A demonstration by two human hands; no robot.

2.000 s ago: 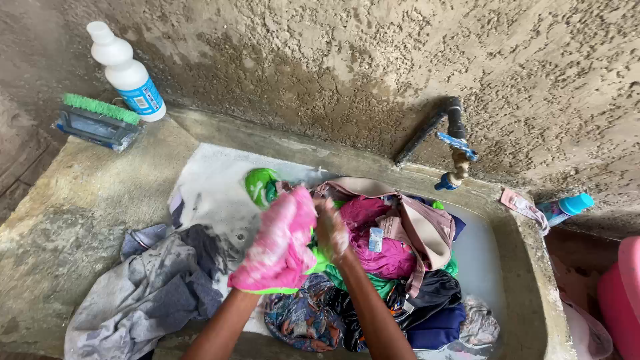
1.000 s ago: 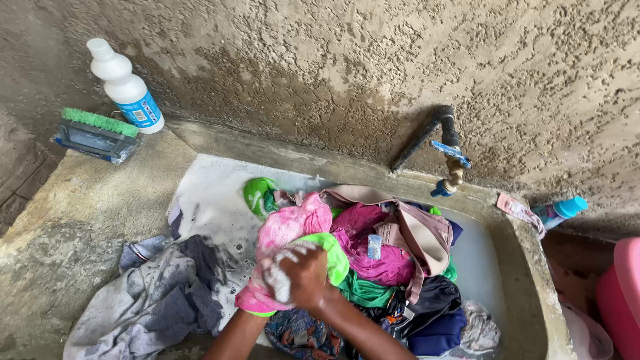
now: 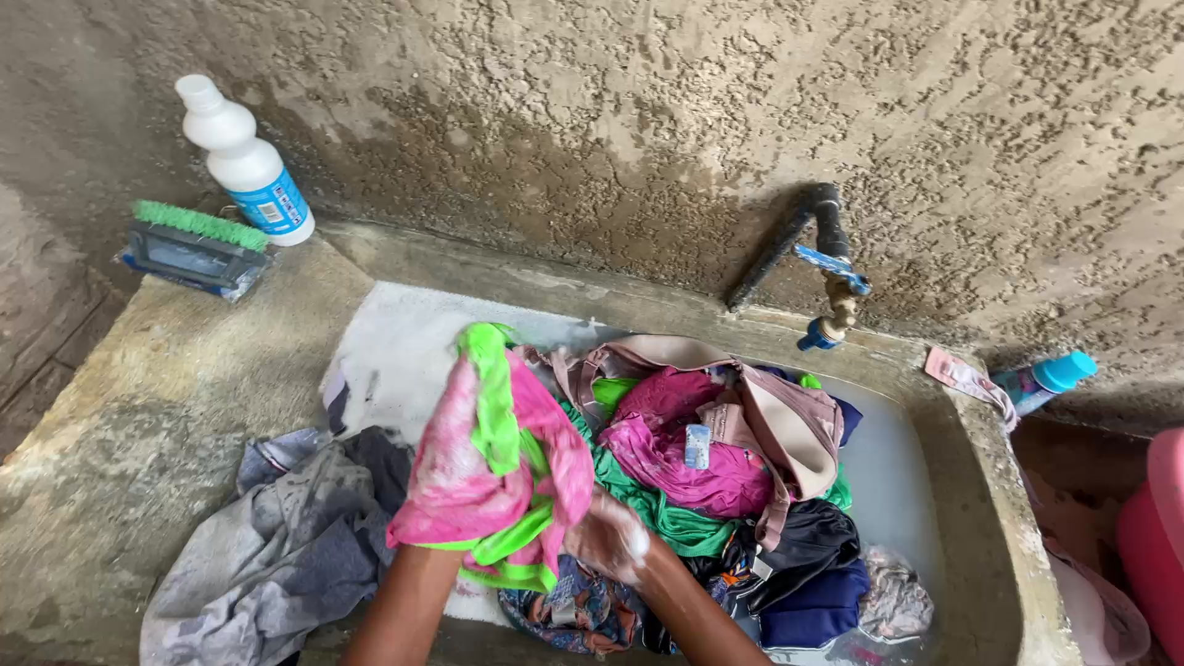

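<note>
A soapy pink garment with bright green trim (image 3: 499, 462) is held up over the concrete sink (image 3: 990, 518). It drapes over my left hand, which it hides, so the grip does not show; only the forearm comes out below. My right hand (image 3: 606, 536), wet with suds, is at the garment's lower right edge, fingers partly hidden behind it. Just to the right lies a heap of wet clothes: a magenta cloth (image 3: 680, 444) with a small blue-and-white piece (image 3: 696, 447) on it, a beige bra (image 3: 805, 425), green fabric (image 3: 671, 518), and black and navy pieces.
A grey garment (image 3: 277, 555) lies on the sloped concrete at the left. A scrub brush with green bristles (image 3: 199, 245) and a white bottle (image 3: 245, 166) stand behind it. A tap (image 3: 837, 305) juts over the back rim. A blue-capped bottle (image 3: 1045, 379) and pink basin (image 3: 1156, 527) are right.
One second ago my hands were pressed together on the bunched pink garment. Now they are apart, and the garment is lifted and spread, with its green trim facing up.
</note>
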